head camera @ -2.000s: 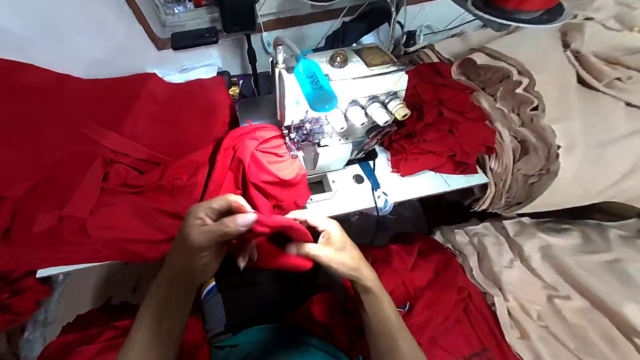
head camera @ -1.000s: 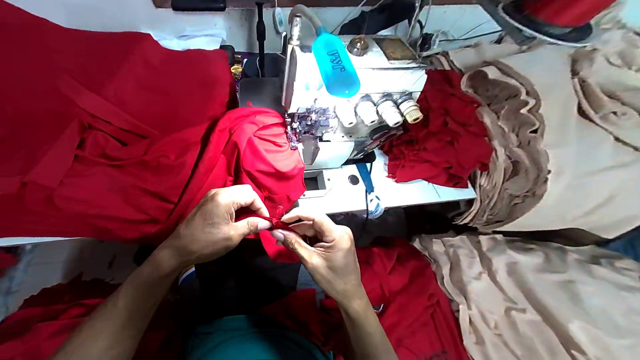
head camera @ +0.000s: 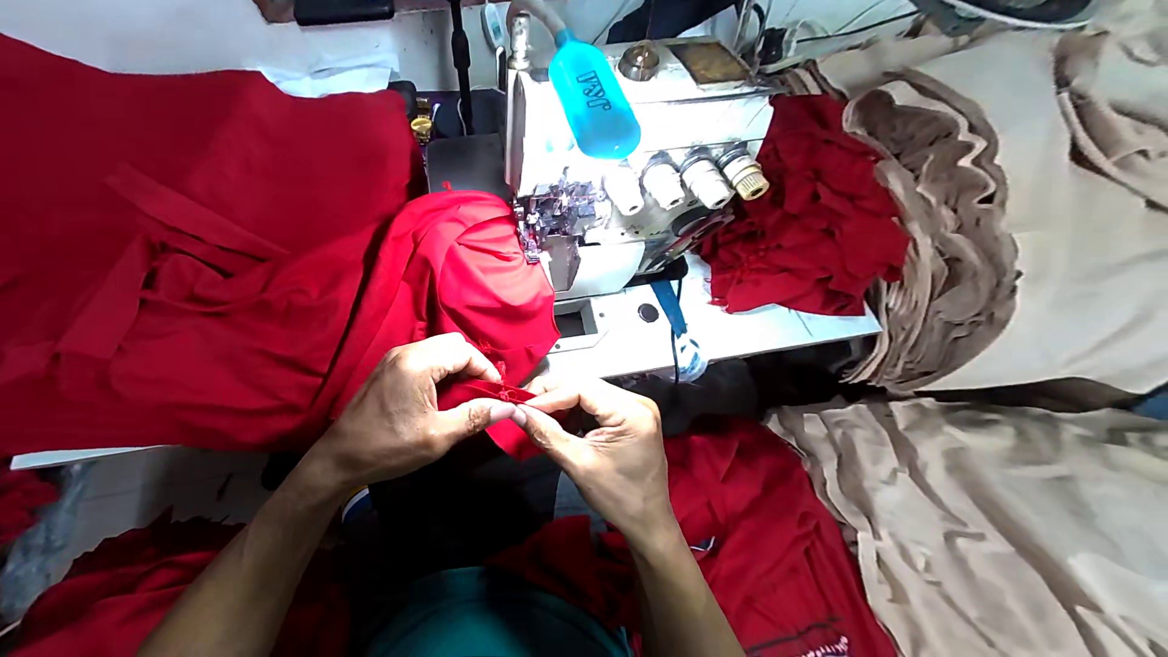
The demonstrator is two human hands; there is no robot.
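Observation:
My left hand [head camera: 411,411] and my right hand [head camera: 602,438] pinch the edge of a red fabric piece [head camera: 484,274] between thumbs and fingers. Their thumb tips nearly touch, and loose threads show at the pinched edge. The cloth rises from my hands onto the table, just left of the needle area of an overlock sewing machine [head camera: 575,219]. A blue lamp or cover bearing writing [head camera: 595,99] hangs in front of the machine's top. Below it stand several tension knobs [head camera: 704,178].
Large red fabric [head camera: 201,274] covers the table at left. A crumpled red heap [head camera: 812,210] lies right of the machine, beside stacked beige fabric pieces [head camera: 949,228]. More red cloth [head camera: 757,538] lies at lower right, next to beige cloth [head camera: 1004,511]. The white table edge [head camera: 748,351] runs in front of the machine.
Two seconds ago the hands held a folded part of the red cloth farther apart; now their fingertips are close together on its edge. The cloth remains held in both.

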